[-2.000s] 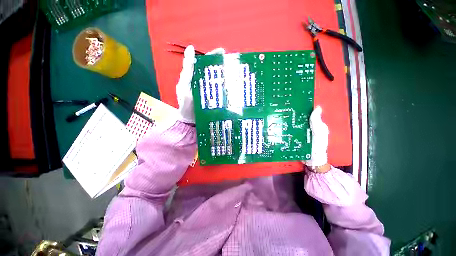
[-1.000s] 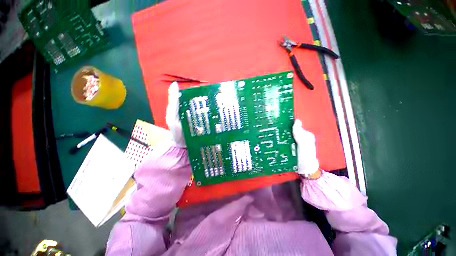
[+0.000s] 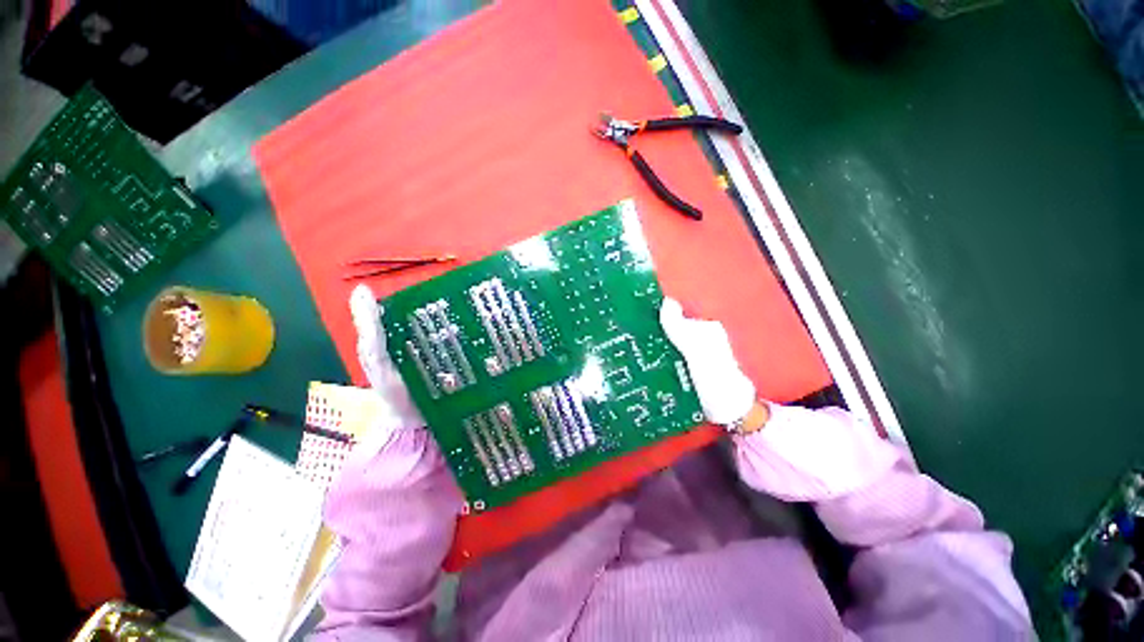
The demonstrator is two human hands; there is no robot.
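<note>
A green circuit board (image 3: 540, 357) is held solder side up over the red mat (image 3: 414, 151), tilted in the view. Four blocks of silvery-white stripes show on it, with glare spots. My left hand (image 3: 386, 357), in a white glove, grips its left edge. My right hand (image 3: 706, 364), also in a white glove, grips its right edge. The fingers under the board and its underside are hidden. Tweezers (image 3: 399, 265) lie on the mat beyond the board's left corner. Side cutters (image 3: 646, 157) with black-orange handles lie open on the mat beyond the board.
A yellow cup (image 3: 232, 334) of small white-pink bits is at the left. Another green board (image 3: 107, 207) is at the far left. A white form (image 3: 255, 533), a red-dotted label sheet (image 3: 329, 420) and pens (image 3: 211, 462) are at lower left. A green conveyor (image 3: 941, 251) with a striped edge is right.
The view has turned, so the mat, cutters and cup appear shifted and rotated. The held board appears lower and more tilted, still between both hands. More of the far-left board shows.
</note>
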